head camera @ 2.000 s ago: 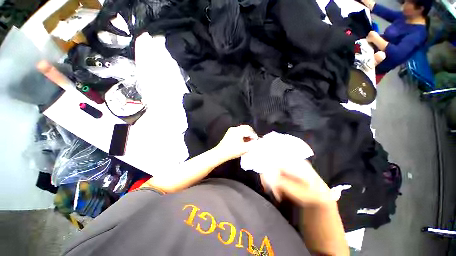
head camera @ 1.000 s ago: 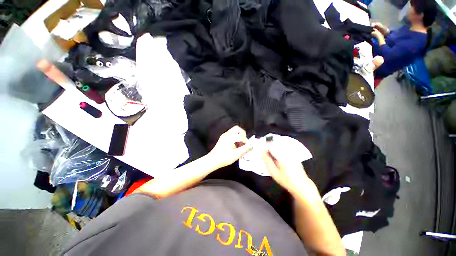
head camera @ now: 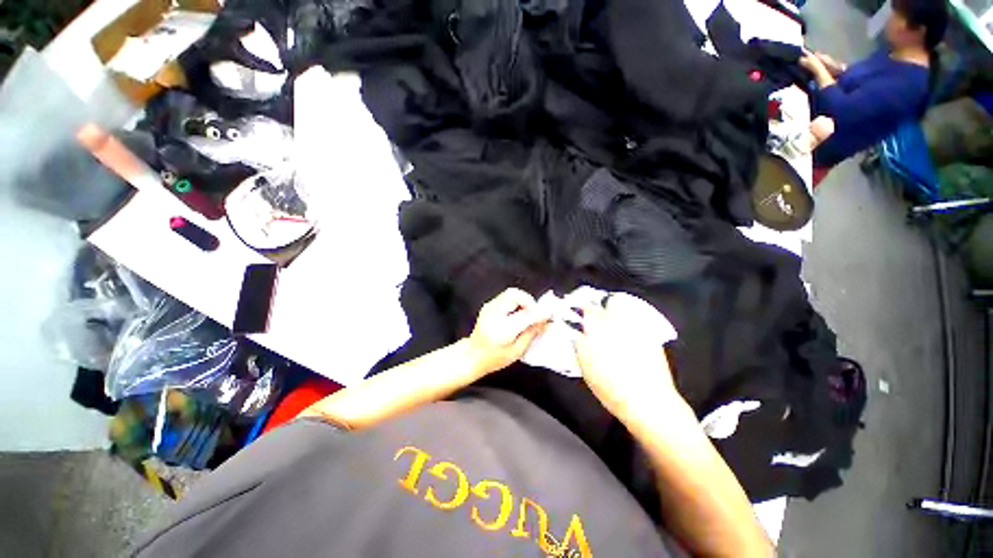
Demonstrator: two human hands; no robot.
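A thin white backing (head camera: 645,323) lies over the black garment (head camera: 468,234) in front of me. My left hand (head camera: 510,328) pinches the backing's left edge between bent fingers. My right hand (head camera: 604,343) lies on the backing just to the right, fingertips closed on it near my left fingertips. Small dark spots show at the right fingertips; I cannot tell whether they are a tool or cloth. The backing's lower middle is hidden under my right hand.
Black cloth is heaped beyond my hands. White scraps (head camera: 727,419) lie at the lower right. A smartphone (head camera: 255,299), a round dish (head camera: 270,214) and a small dark object with a pink end (head camera: 194,232) are at left. A dark round lid (head camera: 783,192) and a person (head camera: 880,93) are at right.
My right hand, blurred and lower two seconds ago, has moved up onto the backing, close to my left hand. The person at right has shifted their arms.
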